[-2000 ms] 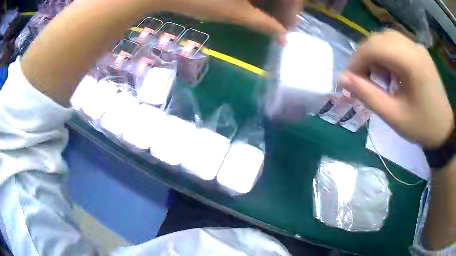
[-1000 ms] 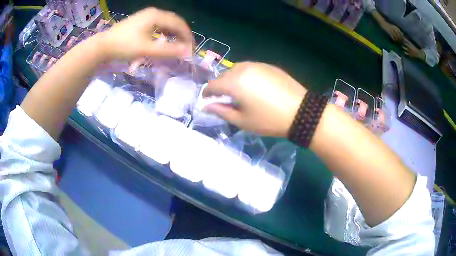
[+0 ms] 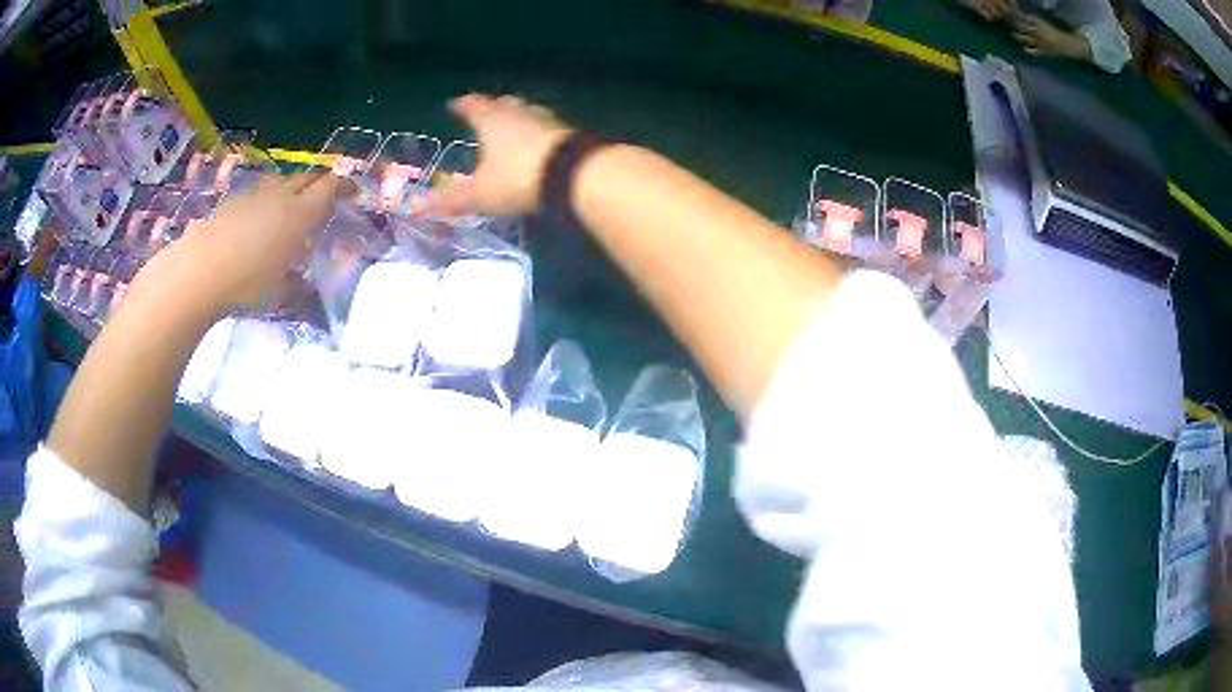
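Bagged clear boxes with bright white faces (image 3: 642, 500) stand in a row along the near edge. Two more bagged boxes (image 3: 480, 314) stand side by side behind the row, with loose film above. Unbagged boxes with pink devices (image 3: 401, 183) stand behind those. My right hand (image 3: 507, 160) is over the rightmost of these, thumb and fingers spread around its upper part; no firm hold shows. My left hand (image 3: 264, 243) is blurred, lowered among the boxes left of the two bagged ones; its fingertips are partly hidden, so its hold is unclear.
More unbagged boxes (image 3: 905, 237) stand right of centre. A dark ribbed device (image 3: 1101, 176) lies on a white sheet (image 3: 1081, 345) with a thin cable. Printed papers (image 3: 1189, 541) lie at the right edge. My right sleeve largely covers the poly bags (image 3: 1043, 473). Another person's hands (image 3: 1054, 34) show at top right.
A second bagged box now stands beside the one behind the row. My right hand has moved away from it, up and left, and its fingers have spread. My left hand has moved left and down.
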